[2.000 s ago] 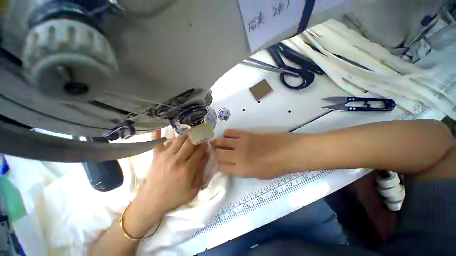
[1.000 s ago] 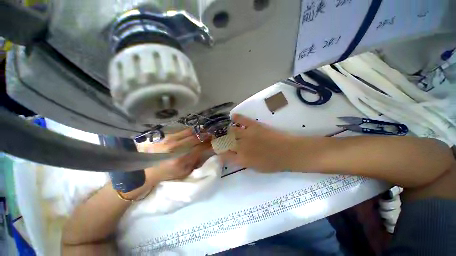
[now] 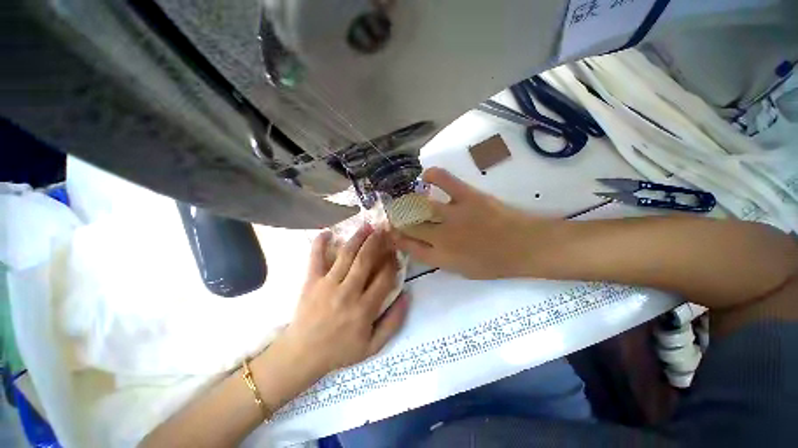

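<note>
Cream-white cloth (image 3: 149, 297) lies bunched left of the needle and runs under the needle area (image 3: 367, 197) of the large grey machine head (image 3: 455, 61). My left hand (image 3: 350, 293) lies flat on the cloth just in front of the needle, fingers slightly spread, a gold bracelet at the wrist. My right hand (image 3: 472, 227) is right beside the needle, its fingers around the ribbed beige piece (image 3: 408, 210). Its fingertips are partly hidden, and I cannot tell whether they pinch cloth.
Shears (image 3: 556, 122), thread snips (image 3: 661, 194) and a brown square (image 3: 489, 152) lie right of the needle. Loose cream strips (image 3: 647, 131) are at upper right. A dark rounded bar (image 3: 226, 254) hangs at left. A printed ruler (image 3: 472, 337) runs along the table's front edge.
My left hand has come out from behind the machine head and now lies nearer me on the cloth. My right hand stays by the needle. The view has shifted, and the white knob is out of view.
</note>
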